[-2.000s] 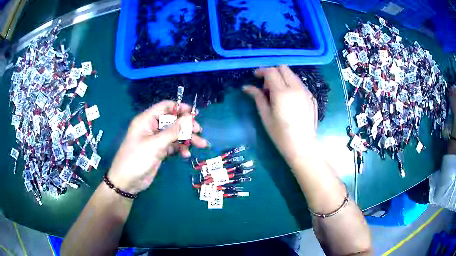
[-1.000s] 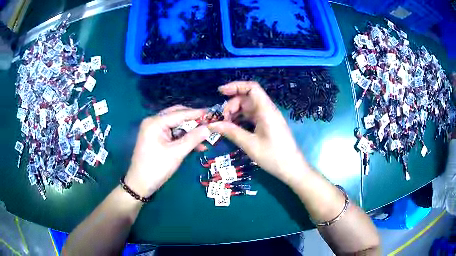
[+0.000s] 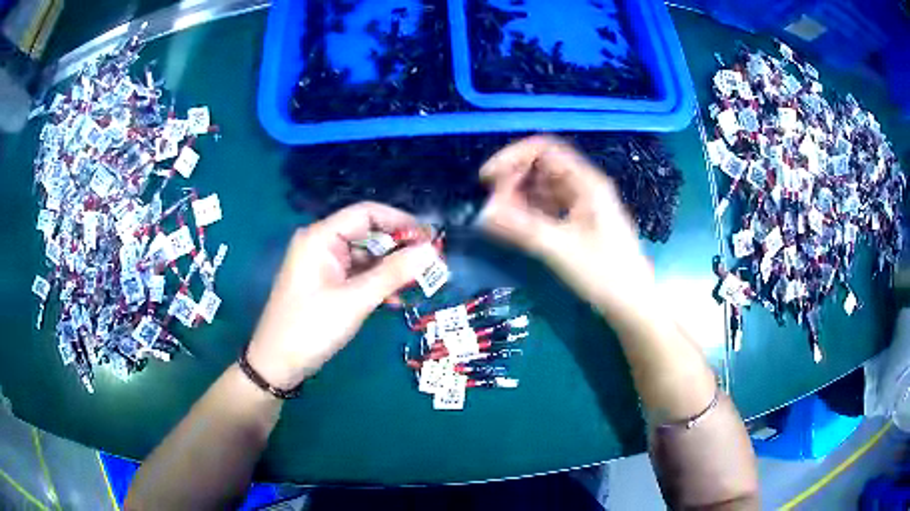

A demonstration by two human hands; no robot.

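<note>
My left hand (image 3: 344, 284) pinches labelled wire assemblies (image 3: 431, 275) with red middles and white code tags; fingers partly hide them. My right hand (image 3: 559, 225) is blurred, to the right of them, its thumb and fingertips close together near the dark blurred end of the held part; whether it holds anything cannot be told. A small group of labelled assemblies (image 3: 457, 342) lies on the green bench just below the hands, dark and pale ends to the right. A loose heap of black caps (image 3: 629, 185) lies behind the hands, partly covered by the right hand.
A large blue tray (image 3: 399, 127) with black parts stands behind the heap, with a smaller blue tray (image 3: 569, 101) inside its right side. A left pile of labelled assemblies (image 3: 110, 230) and a right pile (image 3: 798, 180) flank the green bench (image 3: 539, 429).
My right hand has gone from the black heap to the left hand's parts, and has since drawn away to the right. My left hand has turned the held assemblies from upright towards the right.
</note>
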